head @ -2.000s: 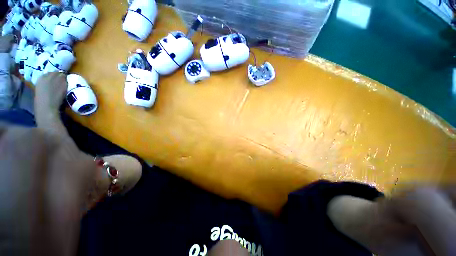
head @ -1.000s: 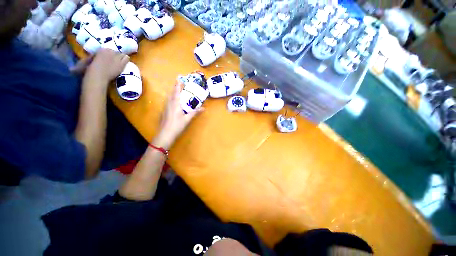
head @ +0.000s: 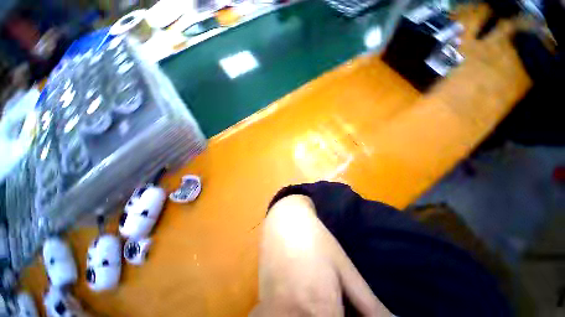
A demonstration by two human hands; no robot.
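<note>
White camera housings with dark windows lie at the lower left, one (head: 142,212) by the trays, one (head: 104,263) lower down and one (head: 59,262) farther left. A lens head (head: 136,250) and an open half-shell (head: 186,189) lie beside them. Another housing (head: 57,302) is cut off by the bottom edge; a blurred skin-toned patch beside it may be my left fingers. My bare right arm comes out of a black sleeve, large at the bottom centre, and is cut off; its fingertips cannot be made out.
Stacked clear blister trays (head: 105,117) stand at the left on the orange bench (head: 260,148). The green belt (head: 266,77) runs behind, with tape rolls beyond. A black box (head: 412,59) with white and silver parts stands at the upper right, near another person's dark sleeve (head: 536,56).
The view has swung right, so the housings now sit lower left and the black box shows. The left hand, which held a housing one second ago, is no longer clearly seen.
</note>
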